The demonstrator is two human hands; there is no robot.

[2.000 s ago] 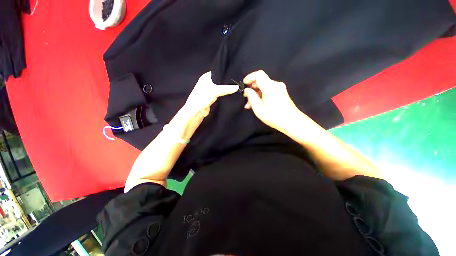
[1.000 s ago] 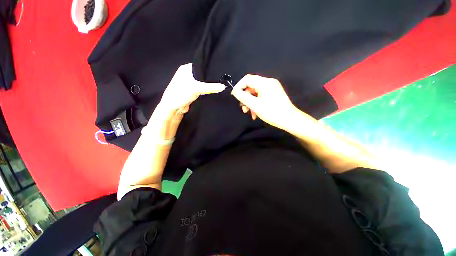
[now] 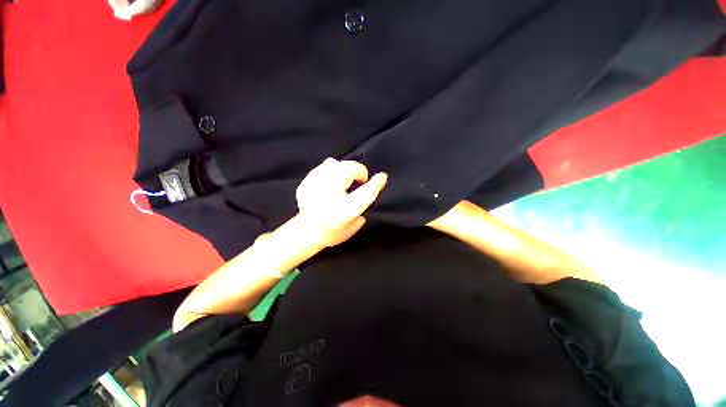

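A dark coat (image 3: 446,95) lies across the table, collar to the left. One round shiny button (image 3: 354,21) is at the top and another (image 3: 207,124) near the collar. My left hand (image 3: 338,199) rests on the coat near the front edge, fingers bent, index finger pointing right; I cannot tell whether it pinches cloth. My right hand is hidden beneath the coat's near edge; only its forearm shows. No needle or thread can be made out.
A red table cloth (image 3: 72,159) lies under the coat. A white bowl (image 3: 134,6) is cut off at the top left. A pale hook (image 3: 142,200) and neck label (image 3: 173,184) are at the collar. Green floor (image 3: 637,191) shows at right.
My hands have parted from the button they were working at. The right hand has gone under the cloth; the left has moved lower. The coat front now lies flatter.
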